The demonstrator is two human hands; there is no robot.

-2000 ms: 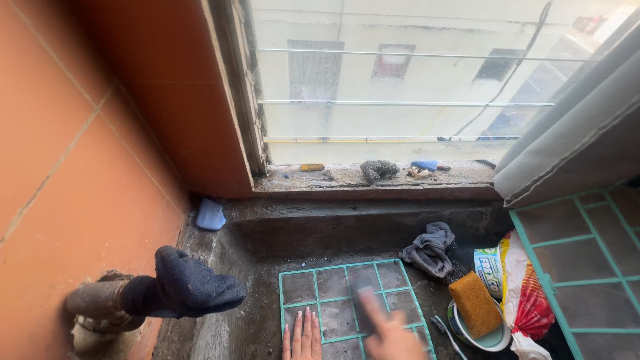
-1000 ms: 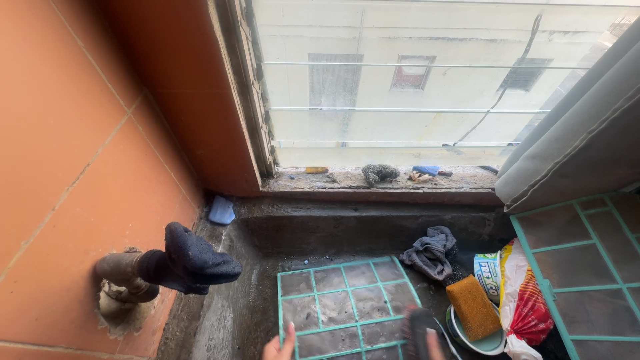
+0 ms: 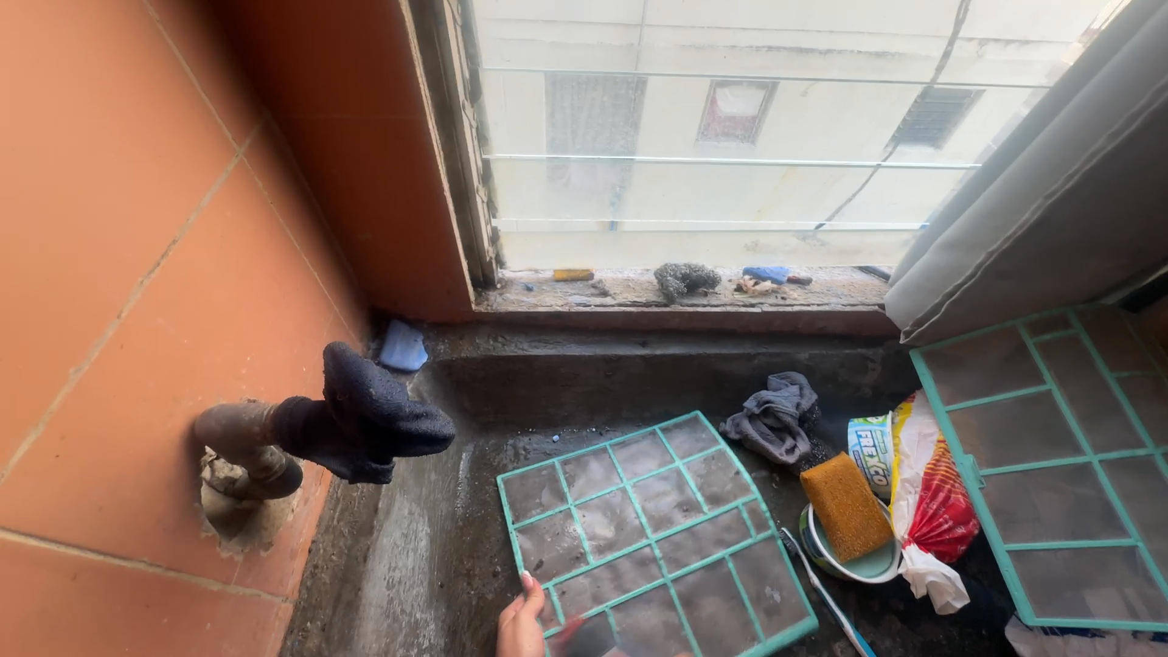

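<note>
A mesh filter panel with a green plastic frame lies tilted in the dark concrete basin, wet and greyish. My left hand holds its left edge, the thumb on top near the lower left corner. My right hand shows only as a blur at the bottom edge of the view, over the panel's lower part, with a dark blurred object at it; what that object is and how the fingers close on it cannot be told. To the panel's right lie a toothbrush and a yellow-brown sponge on a round tub.
A second green-framed filter panel leans at the right, beside a red and white plastic bag. A grey rag lies behind. At left, dark cloth wraps a wall pipe. Steel wool rests on the windowsill.
The panel has turned and tilted, its left side now lower in the view. My left hand has moved from the panel's lower middle to its left edge. My right hand has dropped toward the view's bottom.
</note>
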